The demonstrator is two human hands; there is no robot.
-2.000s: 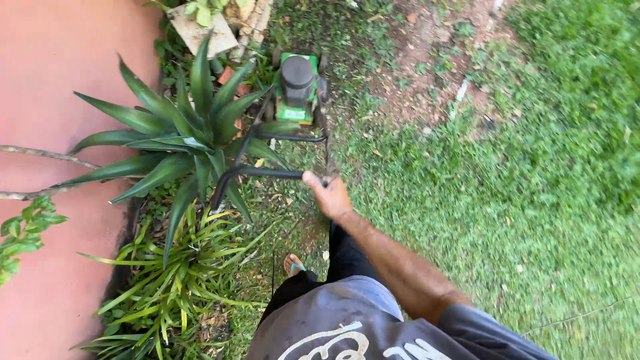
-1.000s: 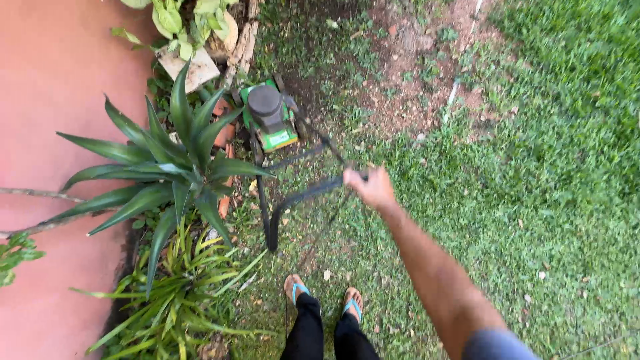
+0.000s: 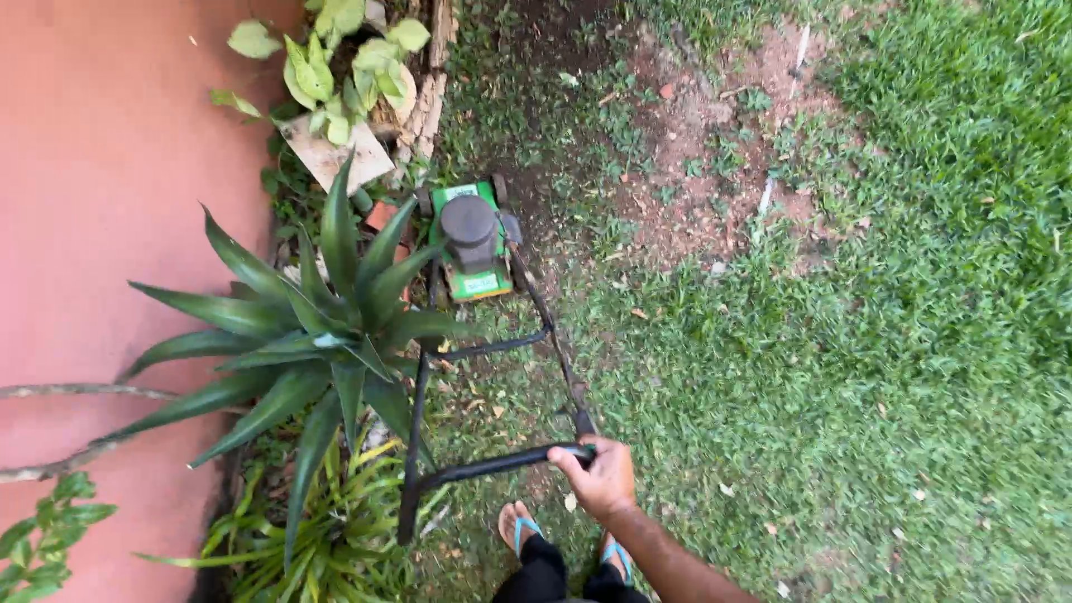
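Observation:
My right hand (image 3: pixel 600 480) is closed around the right end of the black handlebar (image 3: pixel 502 466) of a green lawn mower (image 3: pixel 474 239). The mower stands on the ground ahead of me, with its dark round motor cover on top, close to the brick edging of the plant bed. Its tubular handle frame reaches back toward my feet, and the left side of the frame touches or overlaps the leaves of a large agave-like plant (image 3: pixel 327 343). My left hand is out of view.
A pink wall (image 3: pixel 100 209) runs along the left. Beside it grow a strappy-leaved plant (image 3: pixel 318 536) and a broad-leaved plant (image 3: pixel 314 71) near a pale tile (image 3: pixel 335 155) and a log (image 3: pixel 425 109). Grass (image 3: pixel 837 402) and bare soil (image 3: pixel 695 142) spread to the right. My sandalled feet (image 3: pixel 521 528) are below.
My right hand still grips the handlebar. Relative to the agave-like plant and the edging, the mower sat slightly differently before. The view has shifted.

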